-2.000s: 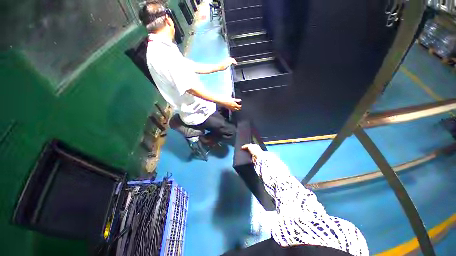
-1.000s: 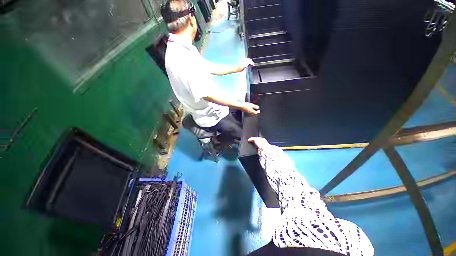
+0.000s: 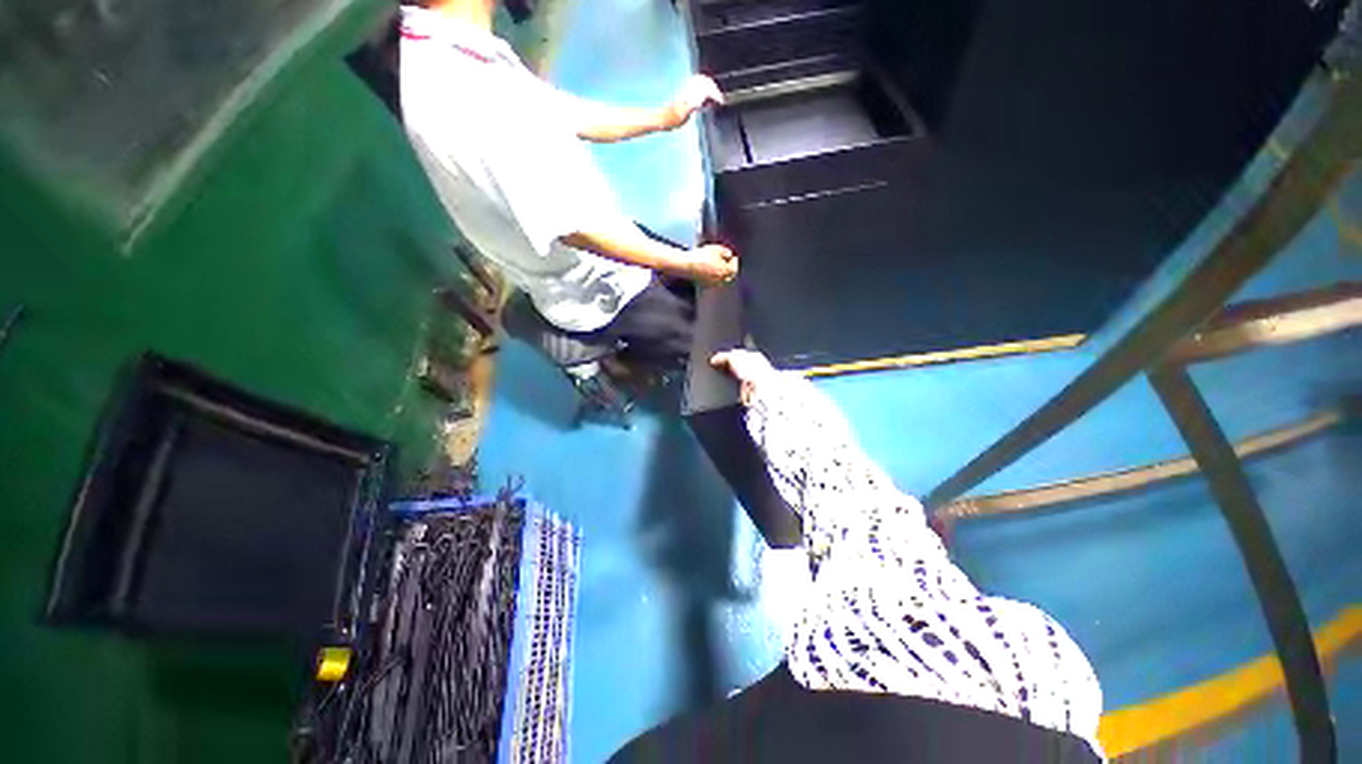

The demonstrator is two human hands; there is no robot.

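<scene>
My right hand (image 3: 741,367), at the end of a white sleeve with dark marks, grips the near top edge of a black box-shaped drawer (image 3: 719,332). The drawer stretches away from me beside the tall black cabinet body (image 3: 926,239). A seated person's hand (image 3: 714,264) is at its far end. The person's other hand (image 3: 692,100) is by an open drawer (image 3: 814,123) in the cabinet. My fingers are partly hidden behind the drawer's edge. My left hand is not in view.
The person in a white shirt (image 3: 515,164) sits close by, left of the drawer. A blue crate (image 3: 541,642) of black strips stands lower left. A black frame (image 3: 239,515) leans on the green wall. A metal tube frame (image 3: 1240,523) stands at right.
The person, cabinet and drawer sit higher in the picture, and the person's head is now mostly cut off. My right hand stays on the drawer's near end.
</scene>
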